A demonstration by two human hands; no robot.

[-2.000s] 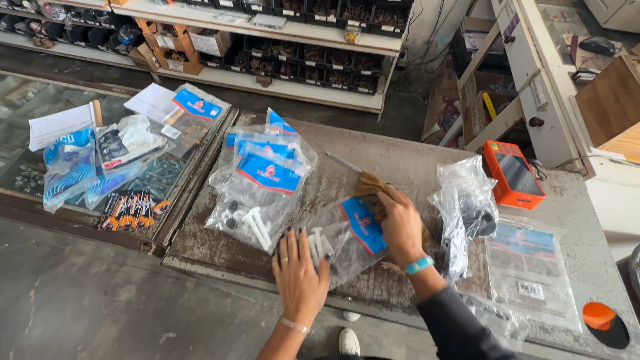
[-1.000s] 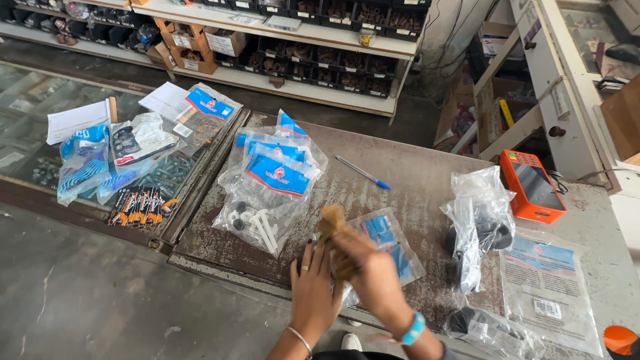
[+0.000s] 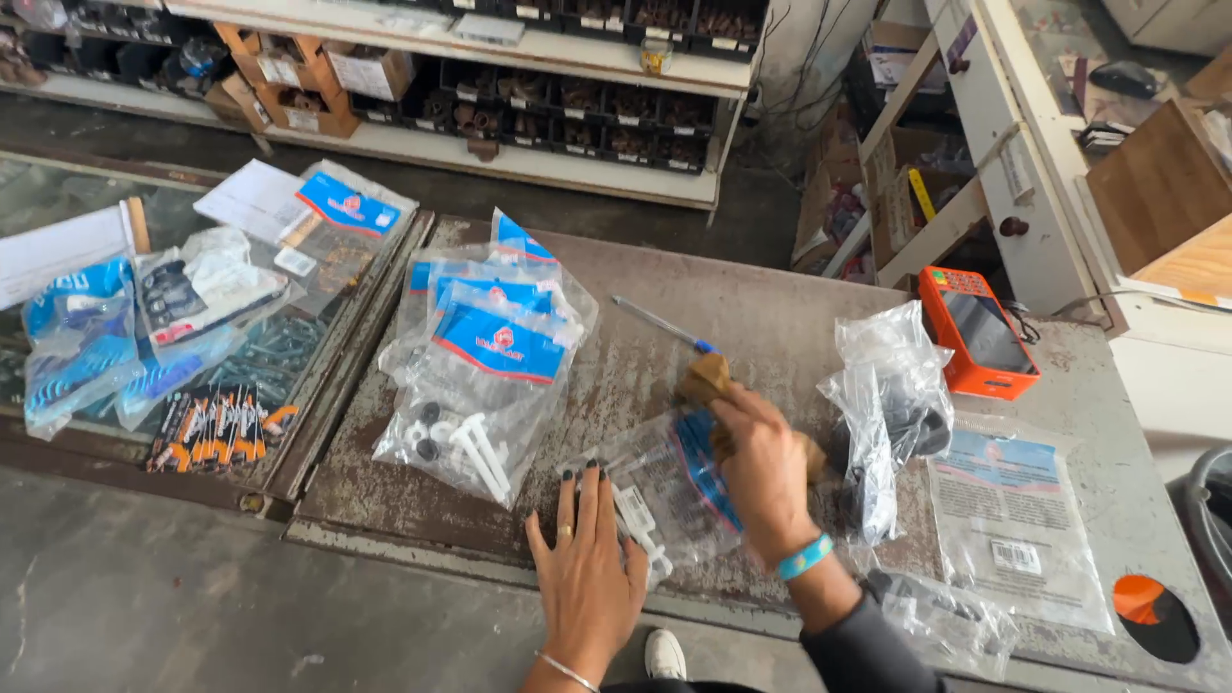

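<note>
My left hand (image 3: 589, 568) lies flat with spread fingers on the lower left edge of a clear plastic bag (image 3: 664, 481) with a blue header and white plastic parts inside. In my right hand (image 3: 765, 462) is a crumpled brown cloth (image 3: 707, 378), pressed on the bag's blue header. A ballpoint pen (image 3: 659, 322) with a blue tip lies just behind the cloth. To the left, several overlapping clear bags with blue headers (image 3: 505, 342) hold white bolts (image 3: 478, 452) and black round parts. Right of my right hand lies a clear bag of black parts (image 3: 890, 404).
An orange card terminal (image 3: 977, 332) sits at the counter's back right, near a flat printed bag (image 3: 1020, 520). More bagged goods (image 3: 82, 337), papers and a stack of orange-black packets (image 3: 214, 426) lie on the glass counter. Shelves with bins (image 3: 577, 106) stand behind.
The bag under my hands was bunched by my right hand two seconds ago and now lies flatter. The brown cloth has moved off my left hand's fingers toward the bag's blue header.
</note>
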